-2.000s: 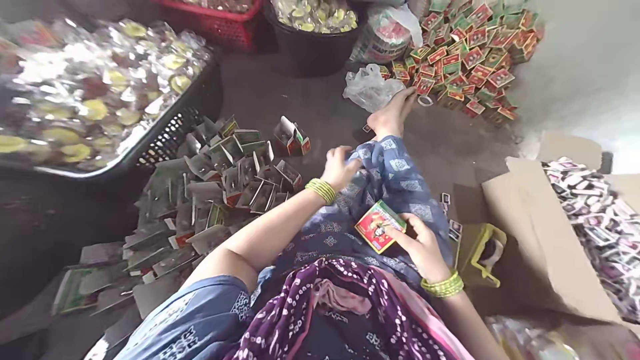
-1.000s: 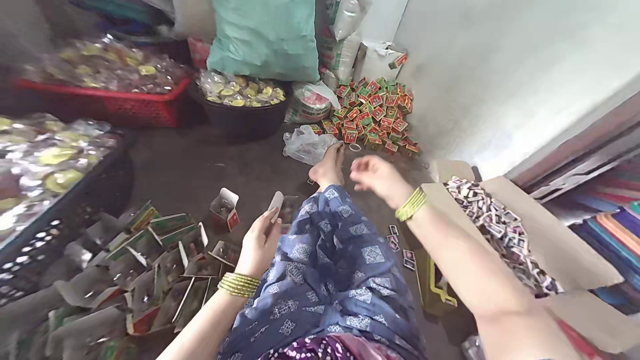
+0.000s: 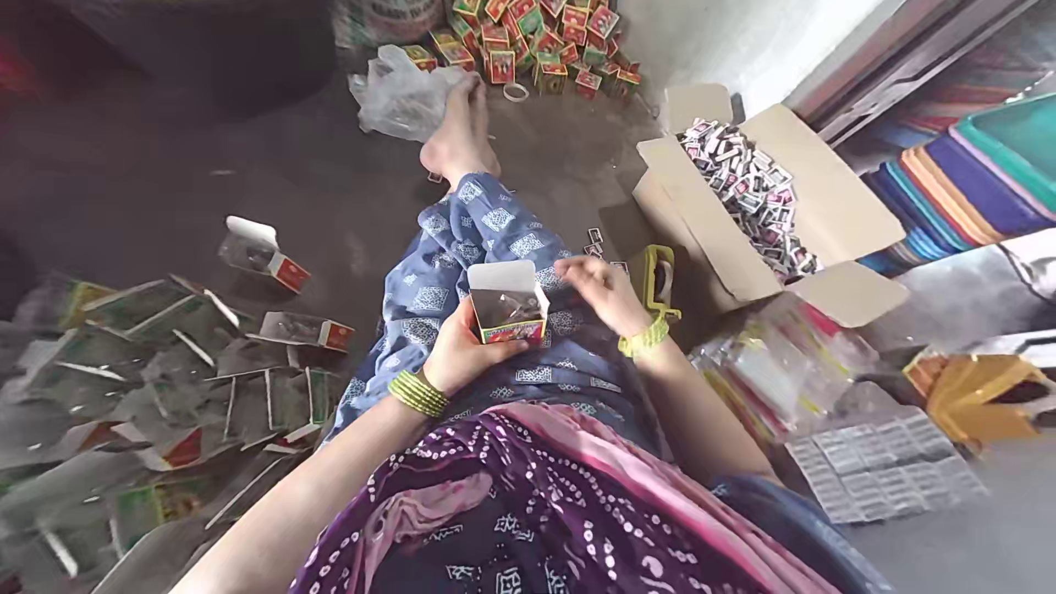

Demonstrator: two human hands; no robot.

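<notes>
My left hand (image 3: 470, 346) grips a small printed cardboard box (image 3: 516, 330) over my lap. Its flap stands up at the back, and something clear and shiny shows inside. Just to the right of the box, my right hand (image 3: 602, 293) is raised with its fingers loosely spread and nothing visible in them. Many similar opened boxes (image 3: 190, 355) lie heaped on the floor at the left. Another opened box (image 3: 262, 254) lies apart from them, above the heap.
A carton of small printed pieces (image 3: 676, 214) stands at the right, beside a yellow tape dispenser (image 3: 658, 285). Closed boxes (image 3: 540, 45) are piled beyond my foot, near a clear plastic bag (image 3: 404, 95). Clear packets (image 3: 784, 363) and a white gridded sheet or stack (image 3: 887, 466) lie at lower right.
My left hand has come in over my lap, now with an opened box upright in it. My right hand has drawn back from beyond my knees. The view has tilted down.
</notes>
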